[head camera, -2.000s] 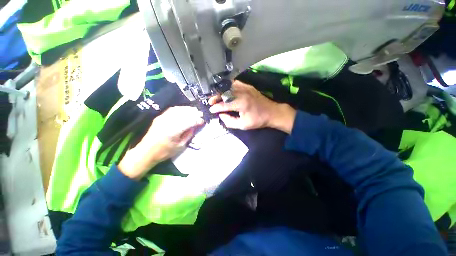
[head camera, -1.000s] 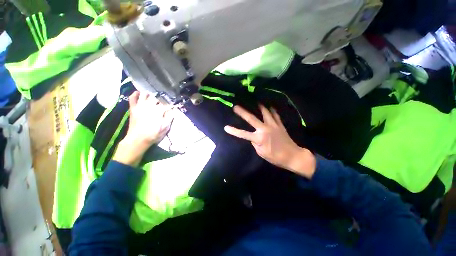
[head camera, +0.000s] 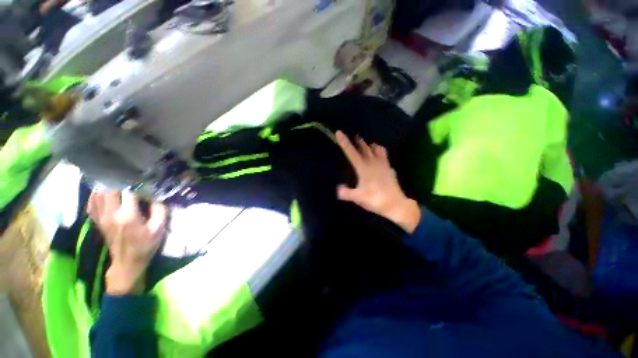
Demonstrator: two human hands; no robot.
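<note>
A black garment [head camera: 315, 182] with neon-green stripes lies across the machine bed and the wearer's lap. My left hand [head camera: 129, 224] is at the needle area, its fingers bent down on the black cloth; whether they pinch it cannot be told. My right hand [head camera: 372, 176] lies spread on the black cloth to the right, fingers apart. The presser foot area [head camera: 168, 183] is blurred, just right of my left fingertips. A neon-green piece [head camera: 203, 311] hangs below my left hand. The white machine bed [head camera: 224, 231] shows between the pieces.
The sewing machine arm [head camera: 231, 63] spans the upper left. A neon-green and black piece [head camera: 497, 150] lies at the right. A small black tool [head camera: 395, 78] lies beyond the arm. Brown cardboard [head camera: 24, 259] is at the left edge.
The view has swung to the right. My right hand has left the needle and lies spread on the cloth. My left hand stays by the needle. More white bed shows.
</note>
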